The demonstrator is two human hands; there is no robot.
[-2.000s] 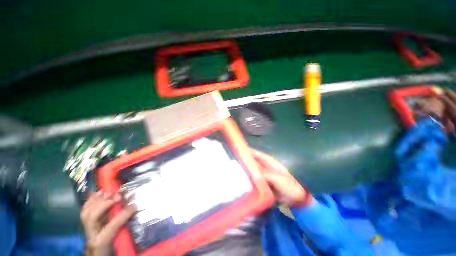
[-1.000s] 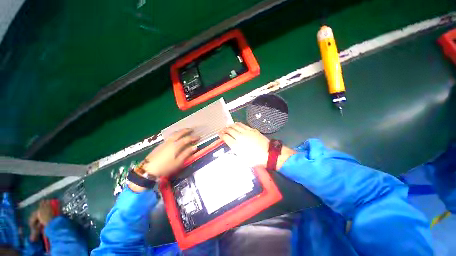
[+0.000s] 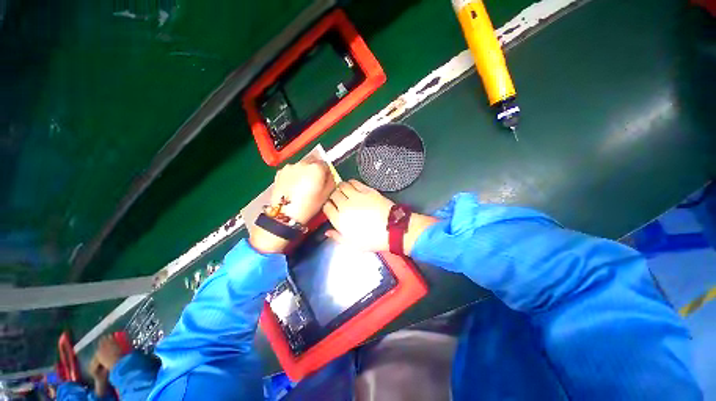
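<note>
The open tablet [image 3: 345,276] lies in its red holding frame [image 3: 390,306] in front of me, its battery glaring white. The adhesive strip sheet [image 3: 257,205] lies just beyond it, mostly covered by my hands. My left hand [image 3: 302,190] is over the sheet with fingers bent down at its right end. My right hand [image 3: 357,213] is beside it, fingertips at the sheet's right edge, partly over the frame's far side. The fingertips nearly meet; whether either hand holds a strip cannot be made out.
A round screw dish [image 3: 391,157] is right of the sheet. A yellow electric screwdriver [image 3: 488,55] lies across the white rail [image 3: 447,74]. Another tablet in a red frame [image 3: 370,56] is on the belt. Wired boards [image 3: 201,276] are at left, near a neighbour's hands [image 3: 104,356].
My left hand has moved right along the sheet, close to my right hand. My right hand has shifted slightly, its fingers more bent. The view has turned and shifted.
</note>
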